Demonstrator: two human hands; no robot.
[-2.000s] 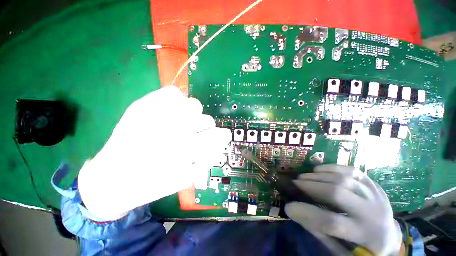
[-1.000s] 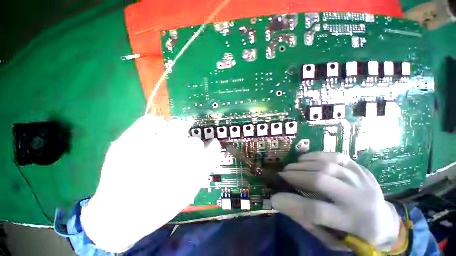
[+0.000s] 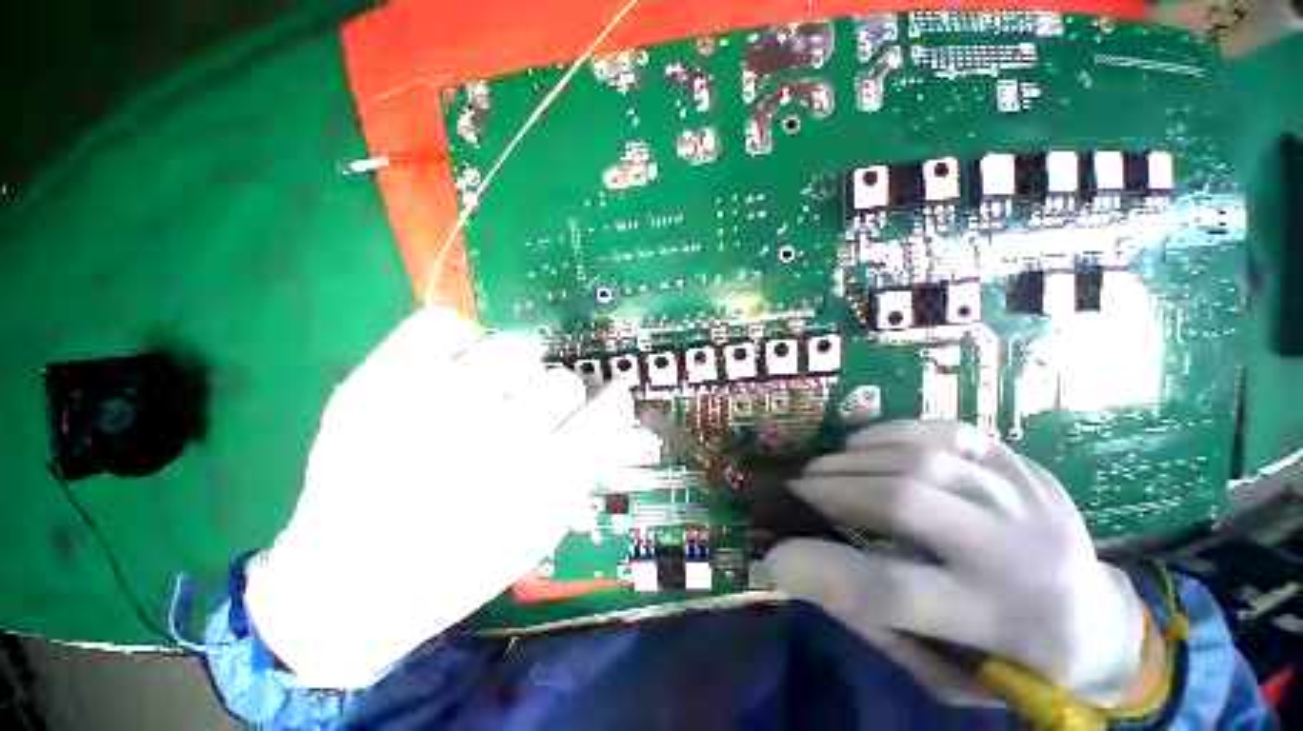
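A large green circuit board [image 3: 672, 214] lies in front of me. A row of power transistors [image 3: 739, 360] with silver tabs crosses its middle. My white-gloved left hand [image 3: 429, 500] is over the board's left part, its fingers closed on a thin pale solder wire [image 3: 536, 117] that rises to the top edge. My white-gloved right hand [image 3: 965, 564] is over the lower part, shut on a dark soldering iron [image 3: 800, 500]. The iron's shaft points up and left toward the left fingertips, below the row's left end. The tip is blurred; contact cannot be told.
An orange-red mat [image 3: 393, 107] lies under the board on a green bench mat [image 3: 243, 257]. A small black fan [image 3: 117, 414] with a cable is at the left. A thin white-tipped pin [image 3: 369, 166] is at the red mat's left edge. Dark objects show at the lower right.
The board and mat have shifted left and up in view, mostly in the first second. Both hands keep their holds, and the iron's shaft still points to the left fingertips.
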